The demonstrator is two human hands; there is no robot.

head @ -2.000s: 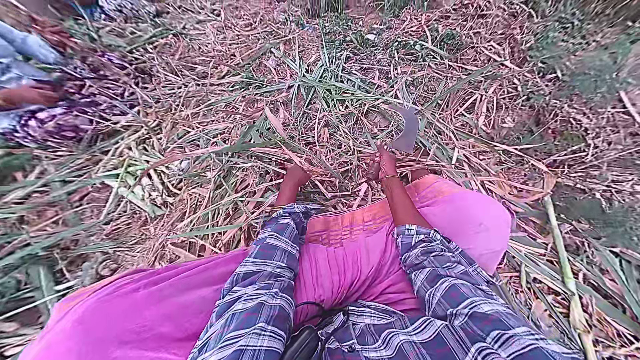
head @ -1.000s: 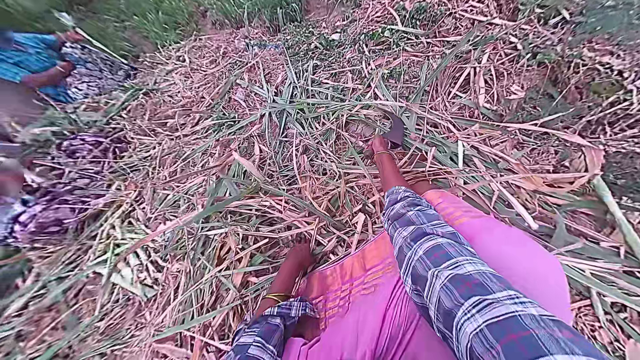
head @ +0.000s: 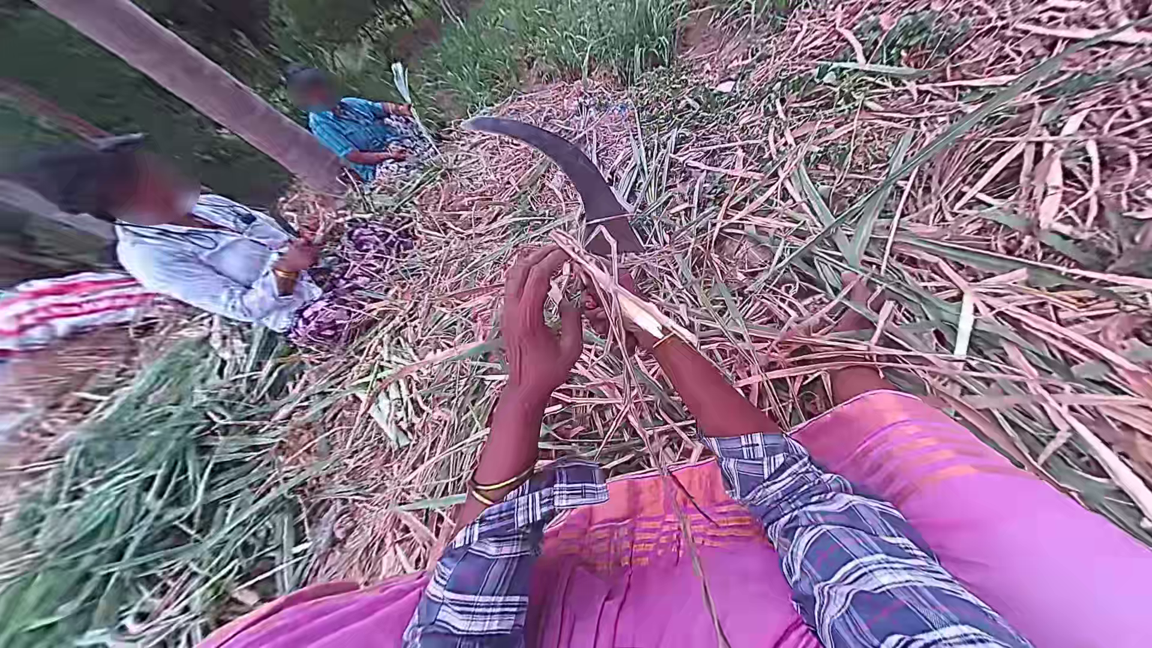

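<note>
My right hand (head: 612,301) is closed around the base of a sickle, whose dark curved blade (head: 580,171) points up and to the left. A pale stalk with dry leaves (head: 634,310) lies across the front of that hand. My left hand (head: 538,315) is raised beside it, its fingers upright at the stalk's upper end; whether they grip it is not clear. Dry strands hang from the stalk toward my pink cloth (head: 666,558). The sickle's handle is hidden.
Dry and green leaves (head: 900,297) cover the ground. At the left, a person in a pale shirt (head: 211,261) sits near a pile of green leaves (head: 180,477). Another person in a blue top (head: 355,130) sits farther back. A slanting trunk or pole (head: 207,85) stands behind them.
My left hand has come up from near my lap to beside my right hand. The sickle is raised, and a pale stalk now shows at my hands. The view has swung left.
</note>
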